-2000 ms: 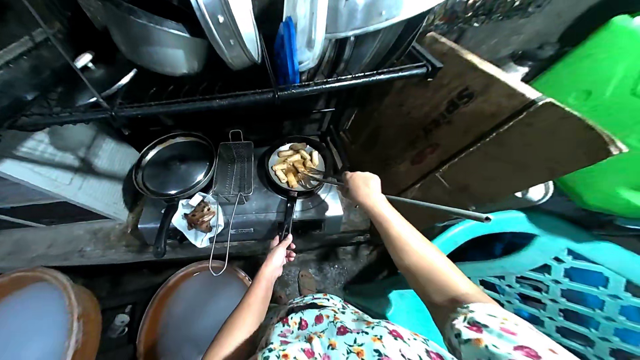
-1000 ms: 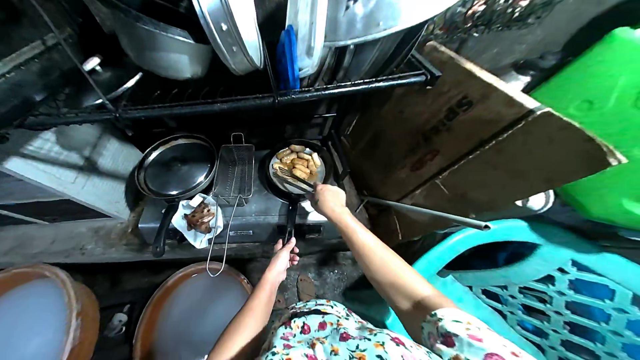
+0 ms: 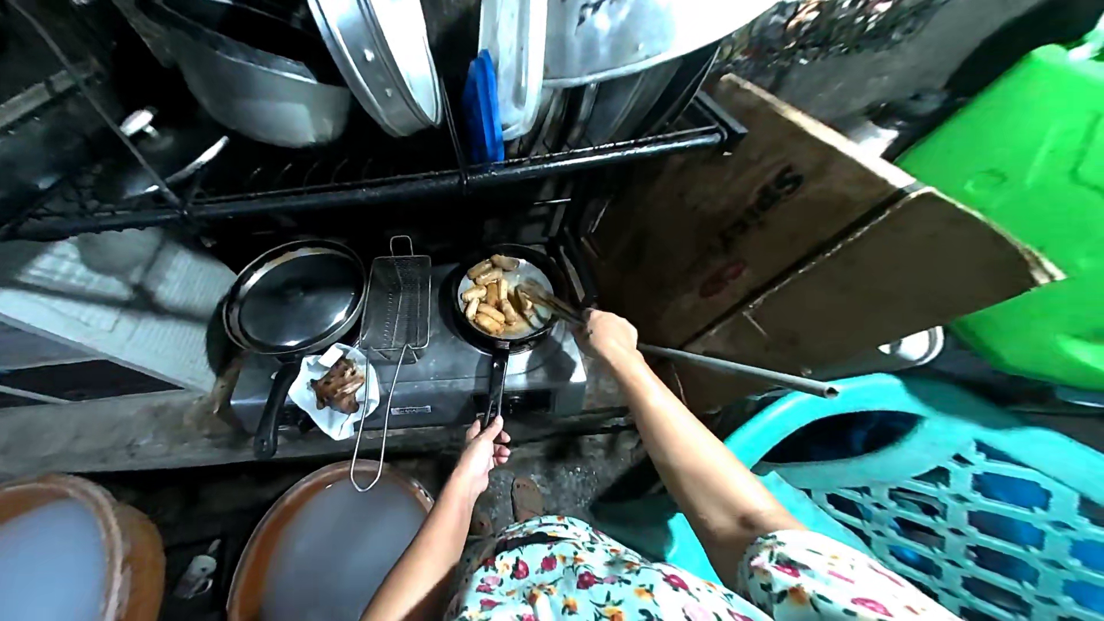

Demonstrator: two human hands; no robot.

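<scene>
My left hand (image 3: pixel 486 450) grips the black handle of a frying pan (image 3: pixel 498 371) on the right burner of a metal gas stove (image 3: pixel 448 379). Several browned, short food pieces (image 3: pixel 490 297) lie in pale liquid in the pan. My right hand (image 3: pixel 609 335) holds tongs (image 3: pixel 552 304), whose tips are among the pieces at the pan's right side. At the stove's middle lies a wire frying basket (image 3: pixel 398 306) with a long wire handle. To its left are an empty-looking black frying pan (image 3: pixel 297 302) and brown cooked food (image 3: pixel 338 385) on white paper (image 3: pixel 332 420).
Above the stove, a black metal rack (image 3: pixel 345 197) bears pots and lids. A cardboard sheet (image 3: pixel 776 224) leans at the right, with a metal pipe (image 3: pixel 742 369) beside it. Nearby are a teal plastic basket (image 3: pixel 828 423), a green container (image 3: pixel 1035 216) and two buckets of cloudy liquid (image 3: pixel 345 543).
My right hand has moved up and right from where it was one second ago, and the tongs' tips are now at the pan's right side. Some food pieces have shifted. My left hand stays on the handle.
</scene>
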